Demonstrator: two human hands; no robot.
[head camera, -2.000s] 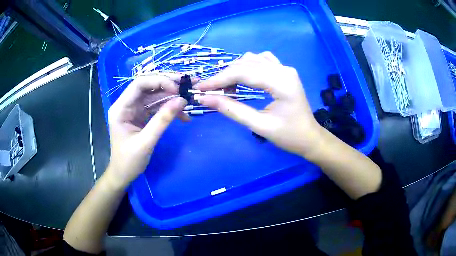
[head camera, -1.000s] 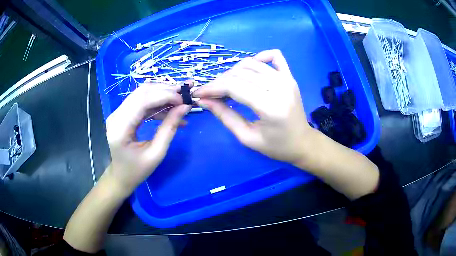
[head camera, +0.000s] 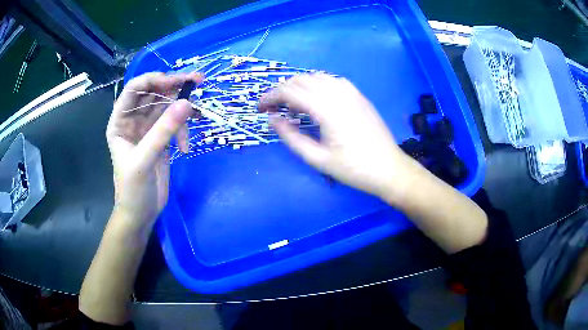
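Note:
My left hand (head camera: 145, 122) is over the blue tray's left rim and holds a small black housing (head camera: 186, 91) between thumb and fingertips. Thin pale wires run from the housing back across my left palm. My right hand (head camera: 329, 126) is over the middle of the tray, thumb and fingers apart, with nothing seen in it; its fingertips are slightly blurred. A tangled pile of wire leads with pale bodies (head camera: 235, 106) lies in the blue tray (head camera: 219, 279) between and behind my hands.
Several black housings (head camera: 433, 138) cluster at the tray's right. A white sleeve (head camera: 278, 244) lies low in the tray. A lidded clear box (head camera: 506, 90) and a small clear pack (head camera: 547, 161) are at right, a clear bin (head camera: 22, 177) far left. A person's sleeve shows lower right.
My hands were together at the black housing. My left hand has moved left and up with it, turning palm up. My right hand has let go and opened, and more of the lead pile shows.

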